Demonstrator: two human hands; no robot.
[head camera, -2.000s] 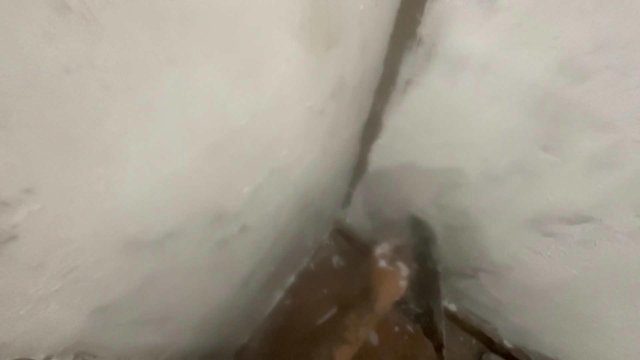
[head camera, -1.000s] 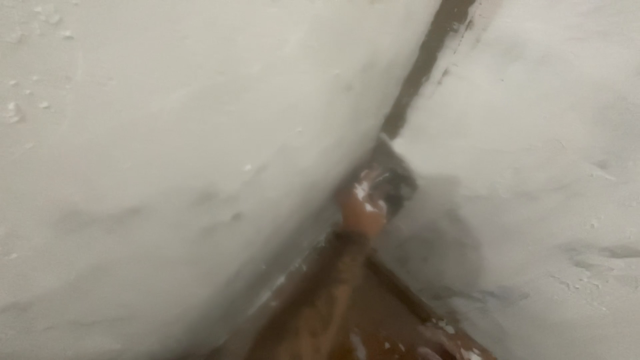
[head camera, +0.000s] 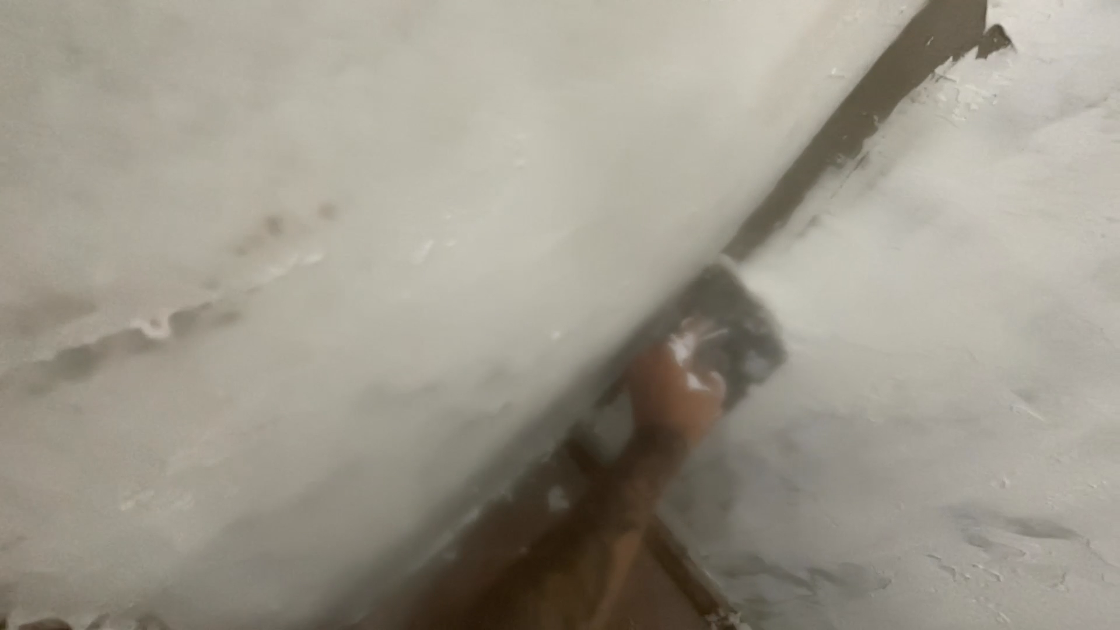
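Observation:
One hand shows, blurred and spotted with white plaster; by the way its arm comes up from the bottom edge I take it as my right hand. It is closed on a plastering trowel, whose dark blade lies against the corner between two plastered walls. The handle is hidden by the fingers. Above the blade a bare brown-grey strip runs up the corner. My left hand is out of view.
A wide pale plastered wall fills the left, with a rough crack or ridge. Another plastered wall stands right, with rough patches. Below the hand is a brown surface with white spots and a dark edge.
The hand with the trowel has moved up along the corner from the brown surface at its foot. The view has shifted and tilted.

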